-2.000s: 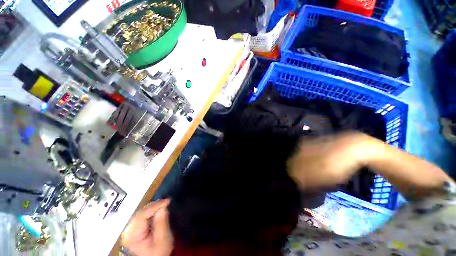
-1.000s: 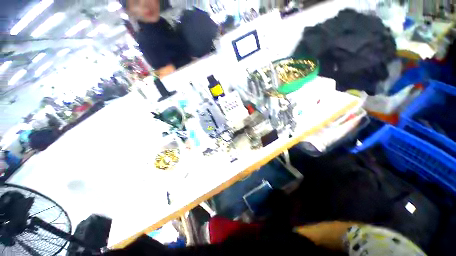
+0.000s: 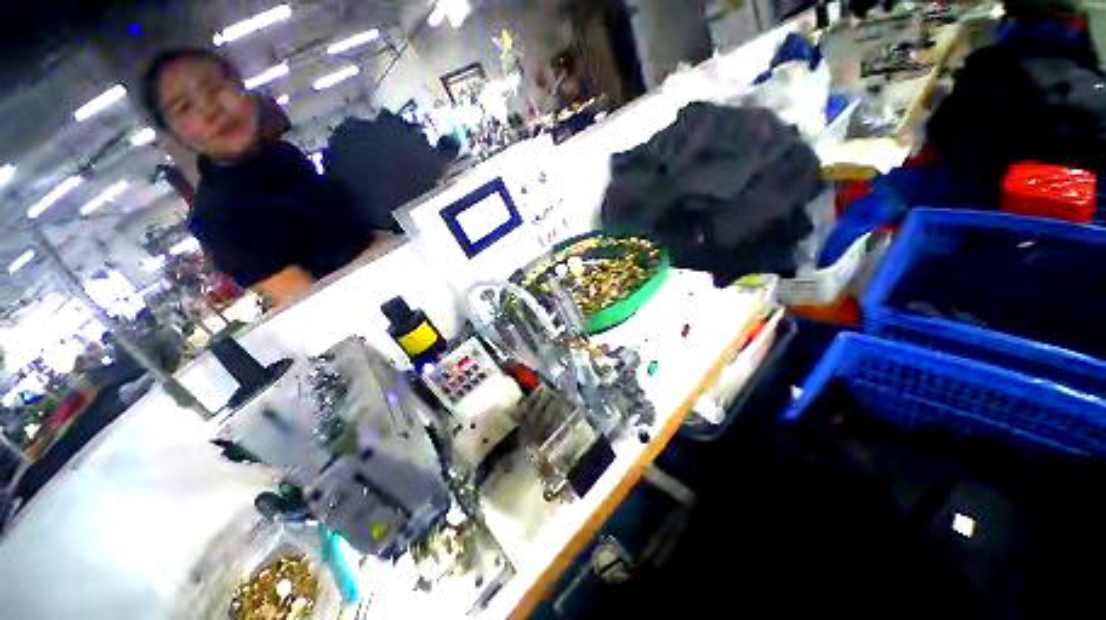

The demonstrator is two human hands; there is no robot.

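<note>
A black garment (image 3: 837, 533) fills the lower right of the view, dark and without clear detail, with a small white label (image 3: 963, 523) on it. It lies in front of the wooden table edge and over the near side of a blue crate (image 3: 958, 385). The grey button sewing machine (image 3: 376, 484) stands on the white table, left of centre, with its silver feeder arm (image 3: 564, 345) to the right. Neither of my hands shows; both are out of the picture or hidden in the dark cloth.
A green-rimmed bowl (image 3: 631, 309) of gold buttons stands behind the feeder. A bag of gold buttons (image 3: 277, 591) is at lower left. A keypad (image 3: 467, 378) and black bottle (image 3: 412, 329) stand behind the machine. A person (image 3: 273, 218) is across the table. A dark cloth pile (image 3: 716, 188) lies at the back.
The view has swung and tilted, bringing the machine nearer and the person fully into view. Two seconds ago both hands showed on the black garment; now neither does.
</note>
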